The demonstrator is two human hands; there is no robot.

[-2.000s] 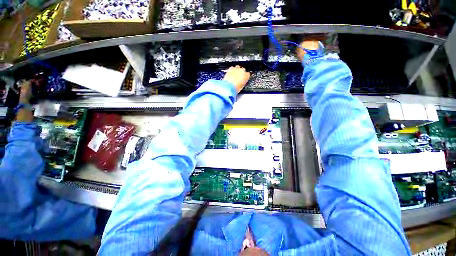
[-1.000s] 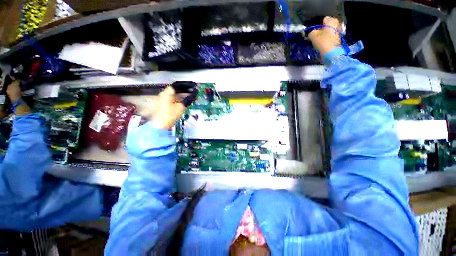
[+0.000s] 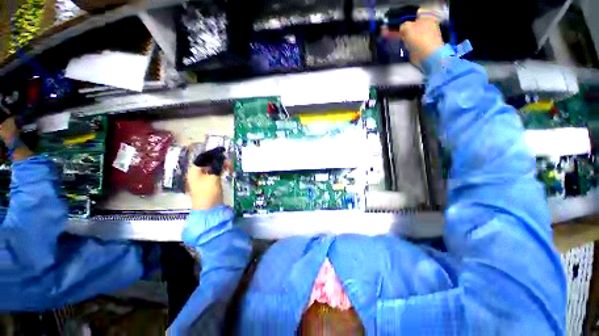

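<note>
A green circuit board (image 3: 289, 190) lies in front of me, with a long white bar (image 3: 305, 155) across its middle, a white block (image 3: 325, 86) at its far edge and a yellow strip (image 3: 328, 118) beside that block. My left hand (image 3: 207, 182), with black fingertip coverings, is at the board's left edge, over the gap holding the bags. Its fingertips are blurred, and whether they pinch a small part cannot be told. My right hand (image 3: 420, 34) is raised at the shelf bins, right of the silver-grey components (image 3: 338, 51). Its fingertips are dark and blurred; anything held is hidden.
A red bag (image 3: 138, 157) and smaller labelled bags lie left of the board. Blue components (image 3: 276, 54) fill a bin above. Metal rails (image 3: 157, 228) run along the boards. Another person's blue sleeve (image 3: 39, 197) is at the left. Another board (image 3: 565, 174) is at the right.
My left hand has moved from the blue-component bin down to the board's left side, then lower and slightly left. My right hand stays at the shelf bins. The view has shifted.
</note>
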